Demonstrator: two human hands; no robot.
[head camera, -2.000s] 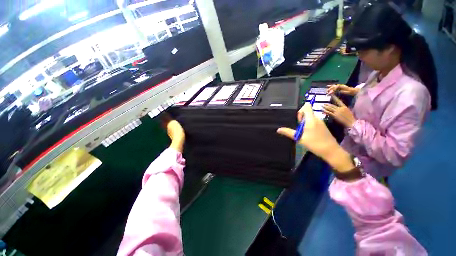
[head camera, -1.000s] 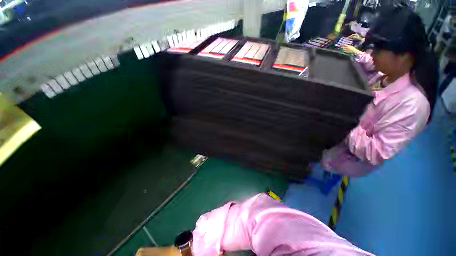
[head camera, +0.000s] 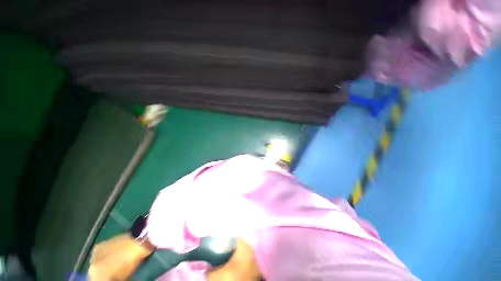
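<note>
The view is blurred. A tall black tray stack (head camera: 220, 66) stands on the green bench (head camera: 220, 129); its top is out of view. My right hand (head camera: 118, 255) is low at the left, beyond a dark wristband, its fingers cut off by the bottom edge. A small blue patch shows beside it; I cannot tell if it is the pen. What looks like my left hand (head camera: 239, 263) is at the bottom edge, partly covered by my pink sleeve. A dark object with a rounded end (head camera: 187, 258) lies between the hands; I cannot tell what it is or whether it is held.
A grey bar or cable (head camera: 118, 192) runs along the bench at left, with a pale end piece near the stack. Yellow clips (head camera: 284, 157) are at the bench edge. A person's pink sleeve (head camera: 456, 33) is at upper right, above blue floor with yellow-black tape (head camera: 379, 151).
The view has tipped down, so the stack's top and its phones have left the picture. My right arm has swung from beside the stack across to the lower left. My left hand has left the stack's side.
</note>
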